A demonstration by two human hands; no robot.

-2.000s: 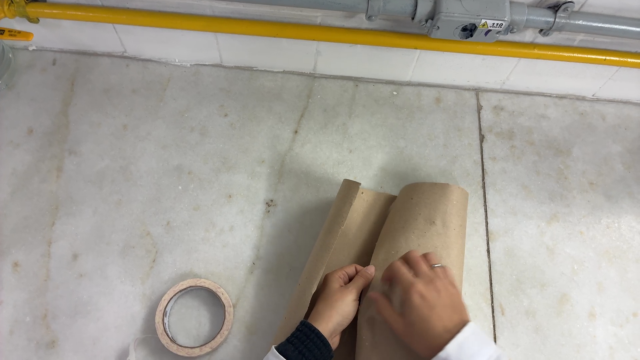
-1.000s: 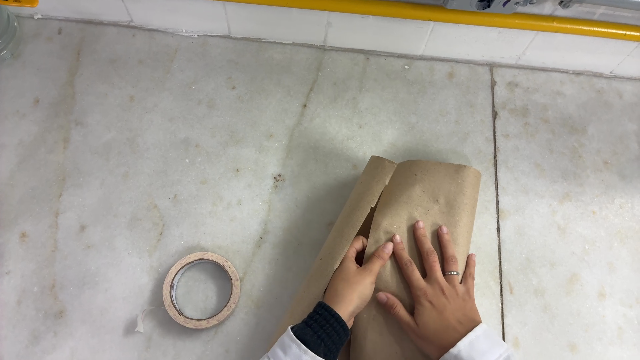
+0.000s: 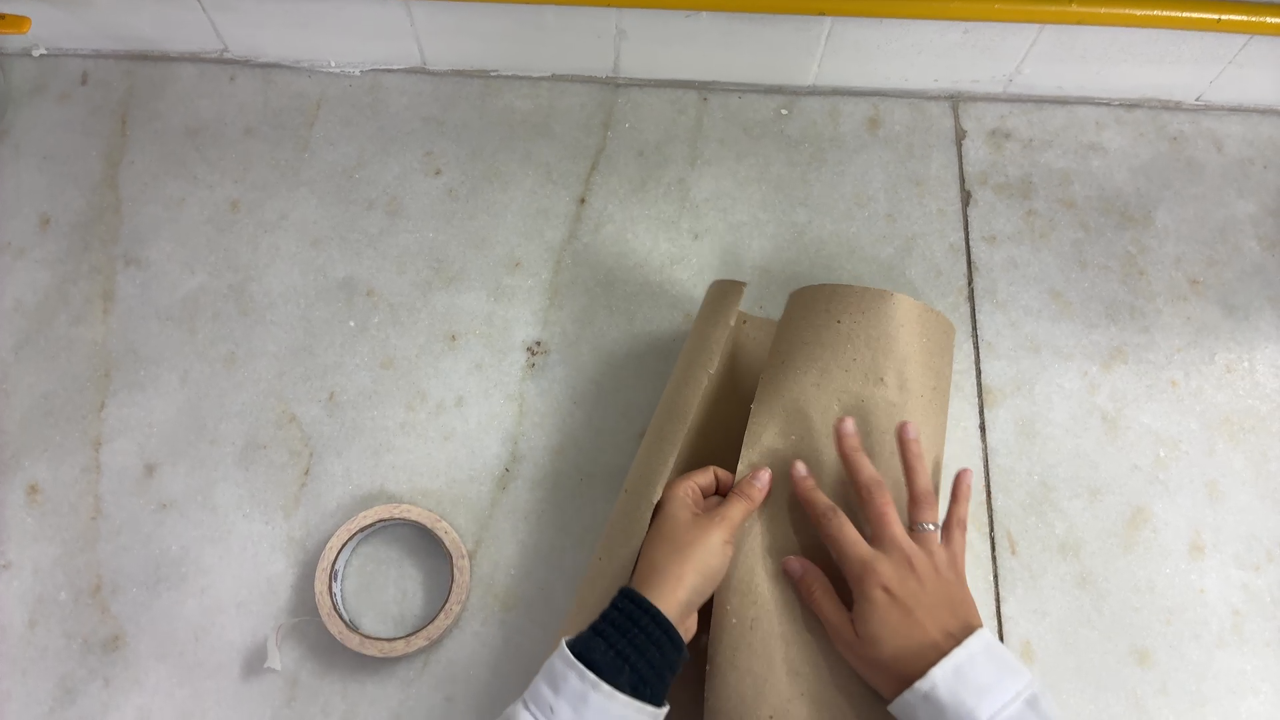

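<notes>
A sheet of brown kraft paper (image 3: 865,350) lies curled over on the marble surface, its left side rolled up and its right side folded over. My left hand (image 3: 700,540) pinches the free edge of the folded part between thumb and fingers. My right hand (image 3: 885,560), with a ring on one finger, rests with spread fingers on top of the same part. To the left, a roll of masking tape (image 3: 332,590) lies flat, a short loose end sticking out at its lower left. The paper's lower end runs out of view.
The marble surface (image 3: 250,300) has stains and a dark seam (image 3: 975,330) right of the paper. White wall tiles (image 3: 720,45) and a yellow pipe (image 3: 900,12) run along the back. Part of an orange-yellow object (image 3: 14,24) shows at the top left corner.
My right hand has gone from bent, blurred fingers to lying spread on the paper. The gap between the rolled side and the folded part looks wider than one second ago. The tape roll has stayed put.
</notes>
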